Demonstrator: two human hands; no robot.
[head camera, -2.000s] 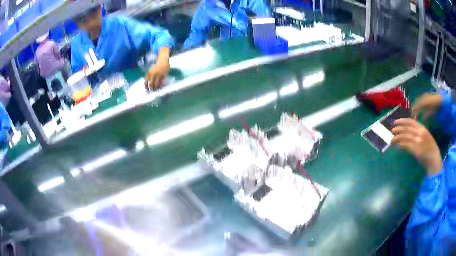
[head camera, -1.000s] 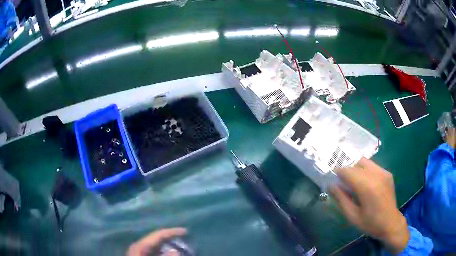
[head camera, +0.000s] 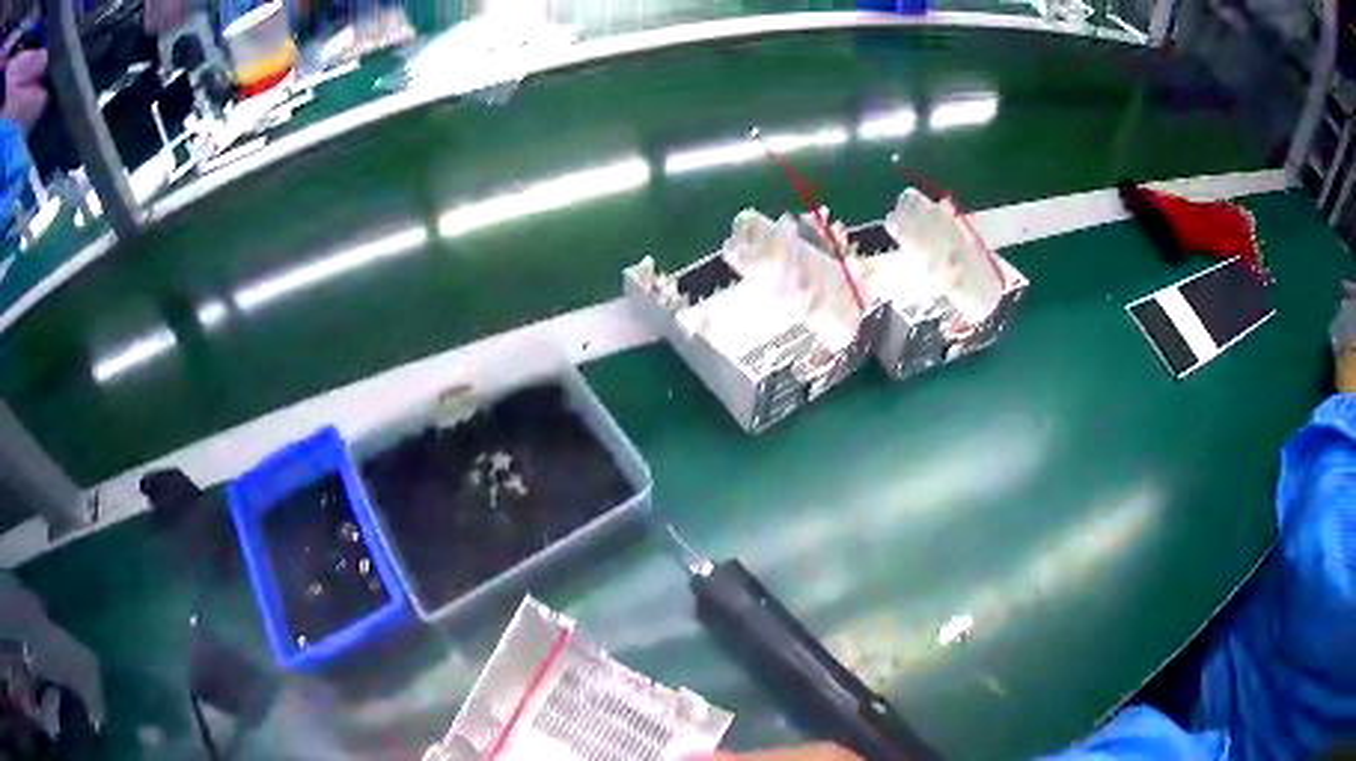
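A white housing with rows of vent slots and a red wire across it is at the bottom edge, partly cut off. A sliver of my right hand shows at its right corner, blurred and cut off by the frame; it appears to hold the housing. My left hand is not in view. A black electric screwdriver lies right of the housing, its thin bit pointing up-left. Behind them stand a blue bin with small glinting parts and a clear bin full of black pieces.
Two white housings with red wires, one left and one right, stand by the bench's pale back edge. A dark flat panel and a red cloth lie at the right. A neighbour's blue sleeve is at the right edge.
The housing near my right hand has moved from the right of the screwdriver to the bottom centre. My left hand has left the view. Earlier, the head view turned down to the bench and bins.
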